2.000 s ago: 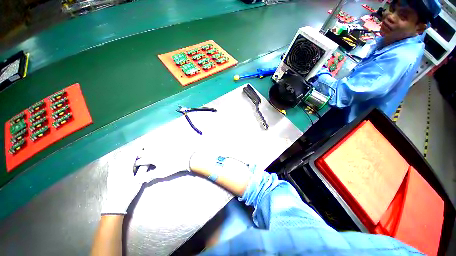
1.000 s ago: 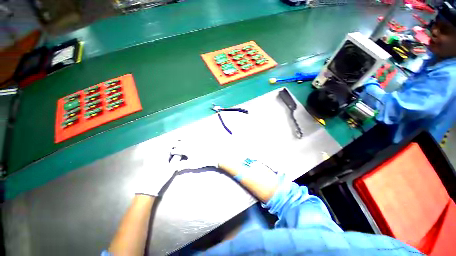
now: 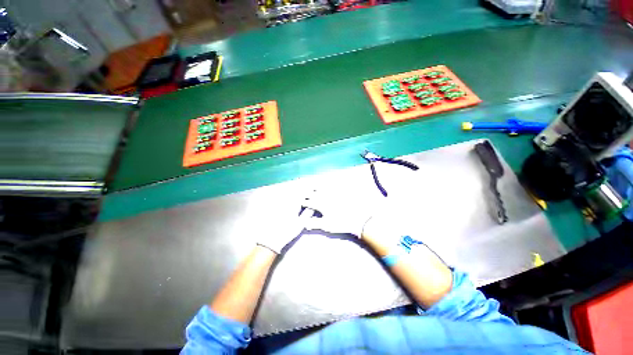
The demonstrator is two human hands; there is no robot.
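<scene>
My left hand [image 3: 286,230], in a white glove, is over the bare metal sheet [image 3: 159,263]. My right hand [image 3: 364,225], also white-gloved with a blue strap at the wrist, is to its right. Both gloves are washed out by glare against the sheet, so the fingers are hard to make out. A small dark shape [image 3: 310,211] shows at my left fingertips; I cannot tell if it is a held thing or shadow. Flush cutters [image 3: 378,163] with dark handles lie spread open beyond my hands, touched by neither.
Two orange foam sheets with green circuit boards [image 3: 231,128] [image 3: 416,93] lie on the green belt [image 3: 316,104]. A black brush [image 3: 493,177] lies at the sheet's right, a blue tool [image 3: 510,127] beyond it. A fan [image 3: 597,114], a coworker's sleeve and a bin with red foam [image 3: 611,319] are right.
The view has turned left, so the bench things appear further right. The sloped belt has come into view and the coworker has mostly left it. My hands stay over the metal sheet.
</scene>
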